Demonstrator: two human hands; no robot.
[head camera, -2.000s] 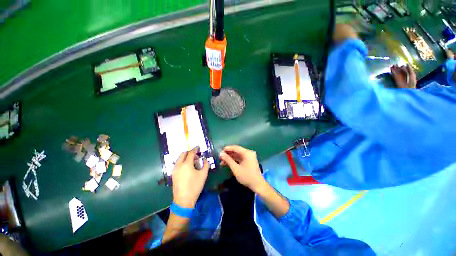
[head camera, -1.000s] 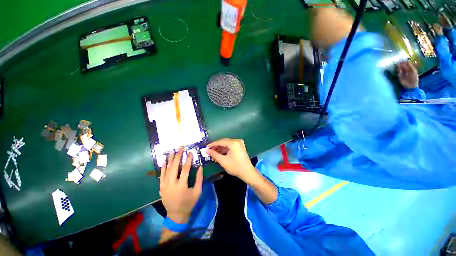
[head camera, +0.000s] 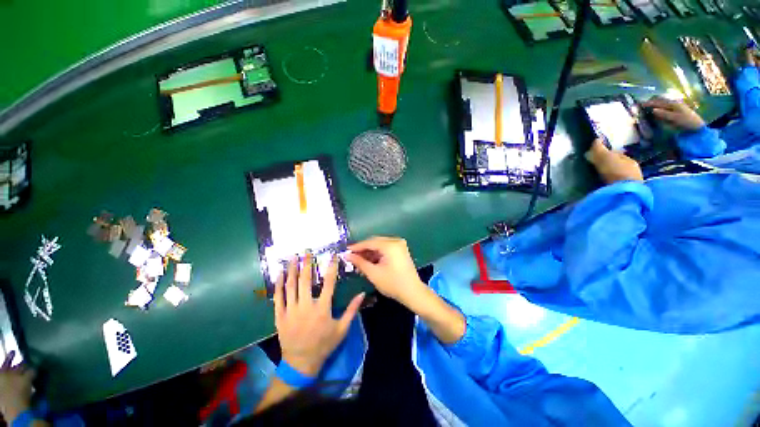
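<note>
An open black-framed tablet unit (head camera: 300, 208) lies on the green bench in front of me, with a pale panel and an orange strip. My left hand (head camera: 310, 313), with a blue wrist band, lies with fingers spread on the unit's near end and covers part of the circuitry. My right hand (head camera: 387, 268) is at the unit's near right corner, thumb and forefinger pinched together. Whether a tiny part is between them cannot be made out. An orange screwdriver (head camera: 389, 62) hangs over the far edge of the round screw dish (head camera: 377, 158).
Left of the unit lie small silver-and-tan squares (head camera: 150, 263), white strips (head camera: 39, 279) and a dotted white card (head camera: 119, 346). Another open tablet (head camera: 217, 86) lies beyond. Stacked tablets (head camera: 502, 133) lie right, beside a blue-sleeved person (head camera: 667, 242) holding a tablet. Another hand shows lower left.
My left hand has flattened onto the unit's near end, and my right hand has moved in to its corner. The neighbour has drawn back from the stack, which looks thicker, and holds a tablet.
</note>
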